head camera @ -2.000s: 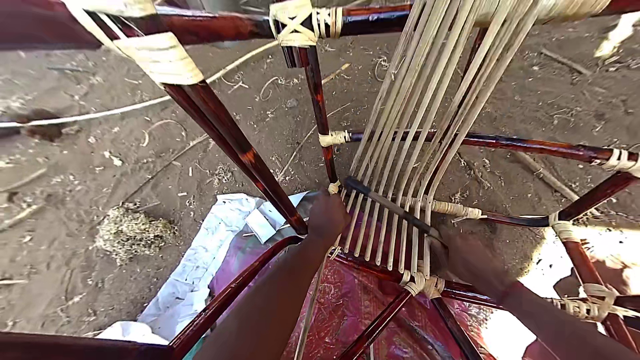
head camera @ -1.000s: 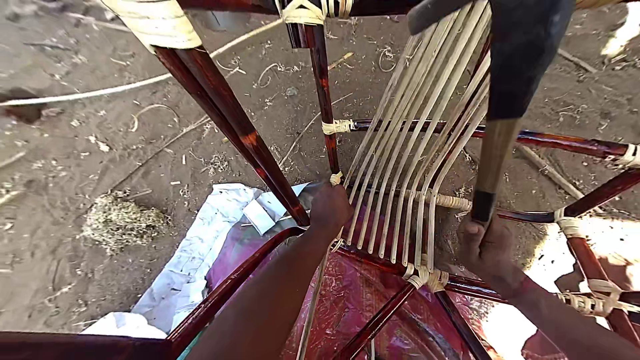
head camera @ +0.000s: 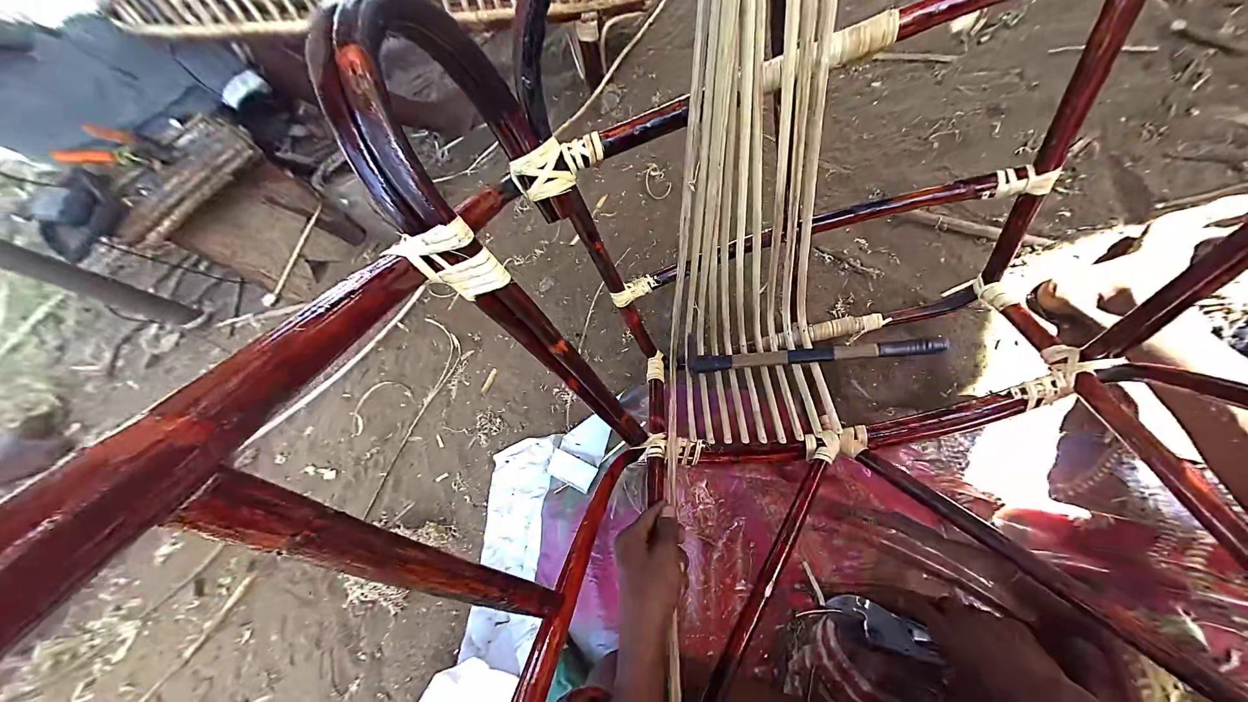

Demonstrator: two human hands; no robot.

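My left hand (head camera: 651, 561) is closed around a long pale cane strip (head camera: 675, 643), close to a lower rod of the dark red cane frame (head camera: 746, 452). Above it, a row of pale cane strips (head camera: 751, 283) runs from the top of the view down to the frame's crossbar. A hammer (head camera: 809, 357) lies across these strips, its head at the left and its grip to the right. Bare skin shows low on the right beside a black object (head camera: 892, 629), partly hidden behind the frame's rods; whether this is my right hand or arm is unclear.
Thick red poles (head camera: 195, 429) cross the left side. Pale cane bindings (head camera: 554, 168) wrap the joints. A red patterned cloth (head camera: 741, 556) and white sheeting (head camera: 512, 517) lie beneath the frame. A wooden block (head camera: 244, 214) and another cane piece (head camera: 224, 15) stand at the upper left.
The hammer was raised in my right hand; now it lies across the strips, out of that hand. My left hand is lower, below the crossbar's corner joint. The view has swung left and widened.
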